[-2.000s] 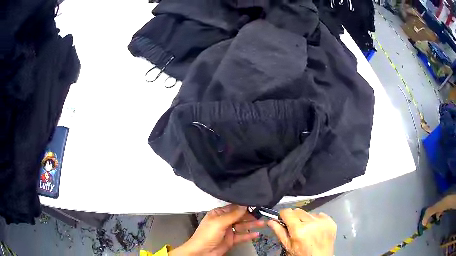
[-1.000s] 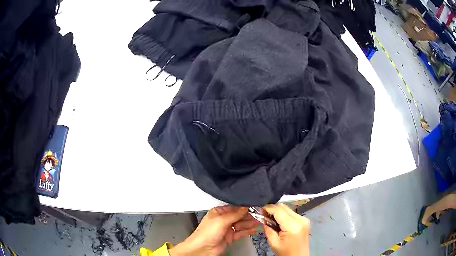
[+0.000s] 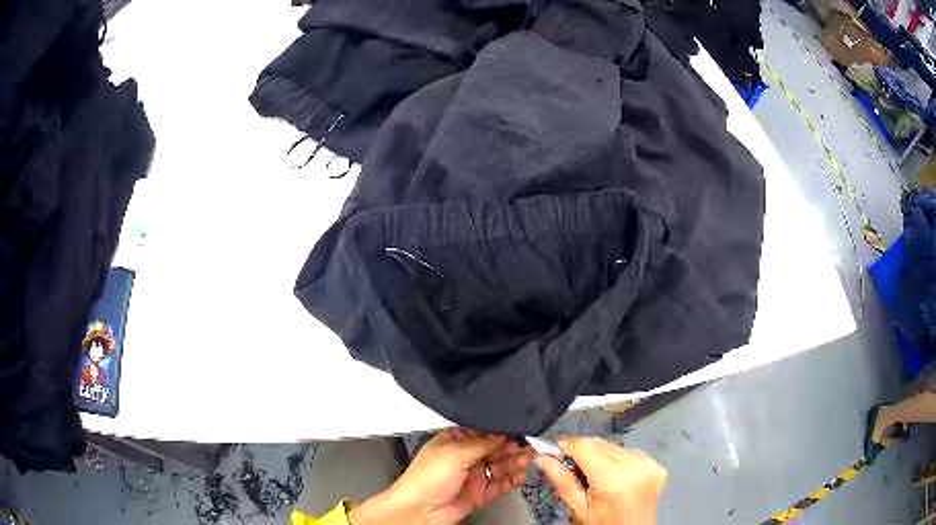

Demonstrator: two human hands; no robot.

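The black garment [image 3: 534,133] lies spread over the table's near edge, its gathered elastic waistband [image 3: 493,223] open toward me. Pale thread strands show inside the waistband opening. My left hand [image 3: 450,478] is at the garment's lowest edge, below the table edge, with its fingertips pinching the cloth. My right hand [image 3: 608,480] holds the thread snips [image 3: 547,447], their silver blades pointing left at the pinched edge. The blade tips meet the cloth near my left fingertips; the exact cutting point is too small to tell.
More black garments [image 3: 359,72] with looped drawcord ends lie ahead. A tall black heap [image 3: 62,226] is at the left, beside a dark blue phone or case [image 3: 106,344] with a cartoon figure. Another person's hand [image 3: 908,415] shows at the right. Dark clippings lie on the floor.
My right hand has moved slightly right and down from a second ago, still holding the snips. The garment's near edge hangs slightly lower. The view has shifted a little.
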